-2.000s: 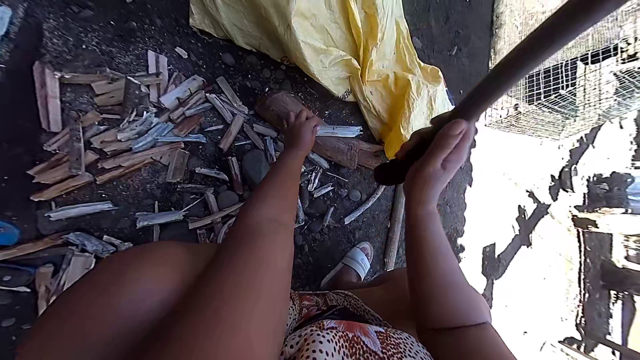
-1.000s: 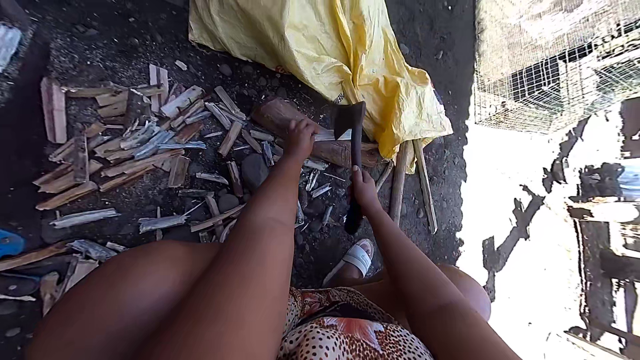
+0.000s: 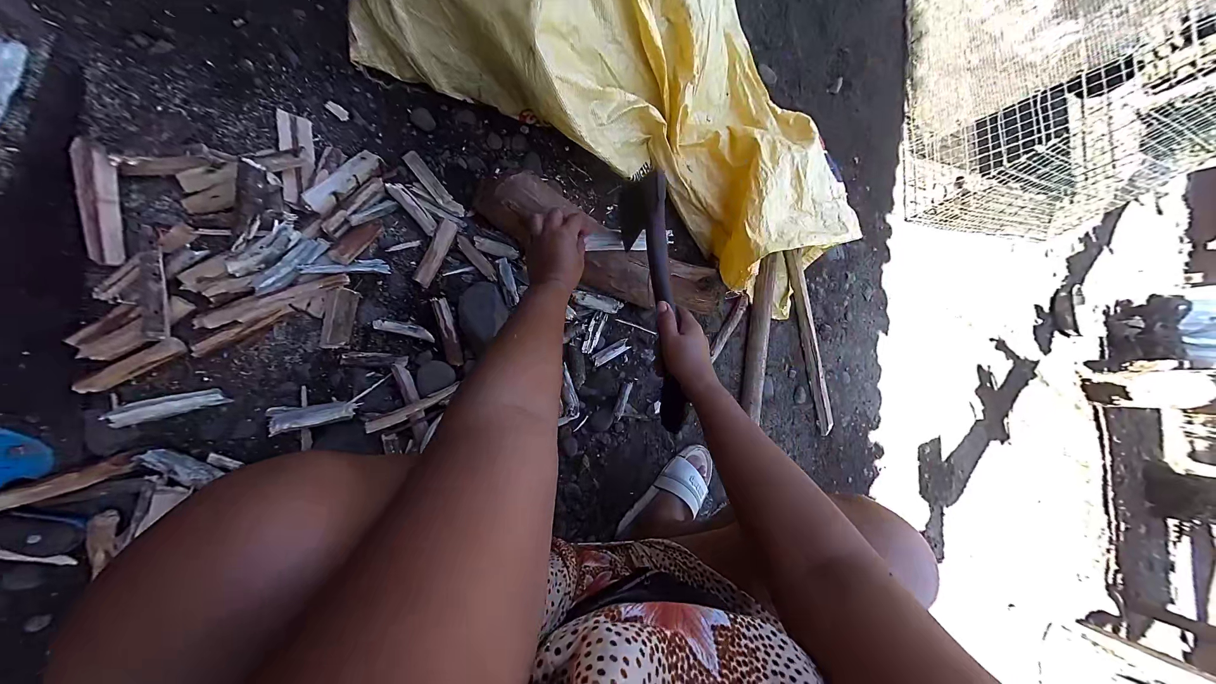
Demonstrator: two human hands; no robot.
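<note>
My right hand (image 3: 686, 350) grips the dark handle of an axe (image 3: 656, 237), whose blade is at the far end, over a light strip of wood (image 3: 613, 241). That strip lies across a thick brown log (image 3: 617, 273) on the ground. My left hand (image 3: 557, 249) is at the left end of the strip, with its fingers on or around it; the fingertips' grip is partly hidden. Whether the blade touches the strip cannot be told. Split pieces of wood (image 3: 256, 309) lie scattered to the left of the log.
A yellow woven sack (image 3: 608, 76) lies beyond the log, with long sticks (image 3: 757, 342) coming from under its edge. Stones (image 3: 483, 312) lie near my left forearm. My sandalled foot (image 3: 679, 484) is close below the axe handle. Wire mesh (image 3: 1016, 142) stands at upper right.
The axe was raised at the right two seconds ago, then came down over the log, where it remains. My left hand has stayed at the strip.
</note>
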